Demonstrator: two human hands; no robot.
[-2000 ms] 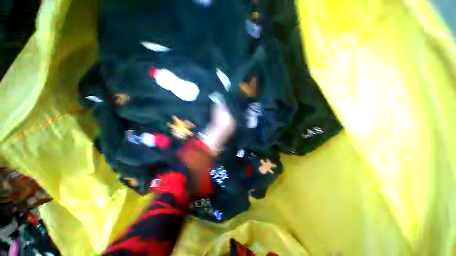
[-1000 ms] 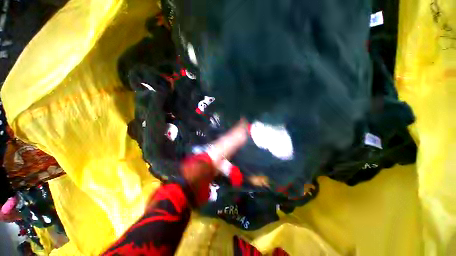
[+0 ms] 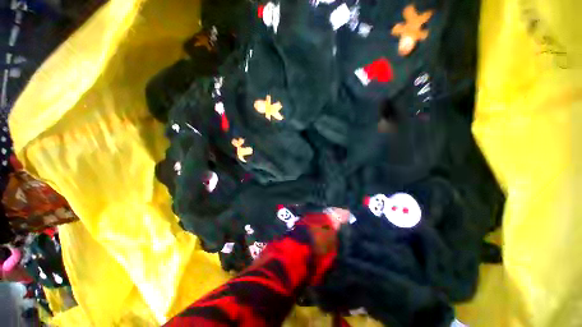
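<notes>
A heap of dark green plush pieces point(image 3: 281, 150) lies in a large open yellow woven sack point(image 3: 96, 166). The pieces carry gingerbread man appliqués point(image 3: 268, 108), a red and white Santa hat appliqué point(image 3: 375, 71) and snowman appliqués point(image 3: 402, 209). My left hand point(image 3: 335, 216), in a red and black sleeve, reaches from the lower left into the green cloth beside a snowman. Its fingers are blurred and mostly hidden by cloth, so its grip cannot be told. My right hand is not in view.
The sack's walls rise on both sides of the heap, with dark writing on the right wall point(image 3: 549, 35). A brown patterned cloth point(image 3: 35, 201) and more dark green pieces with white marks point(image 3: 44, 265) lie outside the sack at the lower left.
My left hand has moved to the right within the heap. The large plain green stretch at the centre has given way to folded pieces with appliqués, and green cloth now bunches at the lower right.
</notes>
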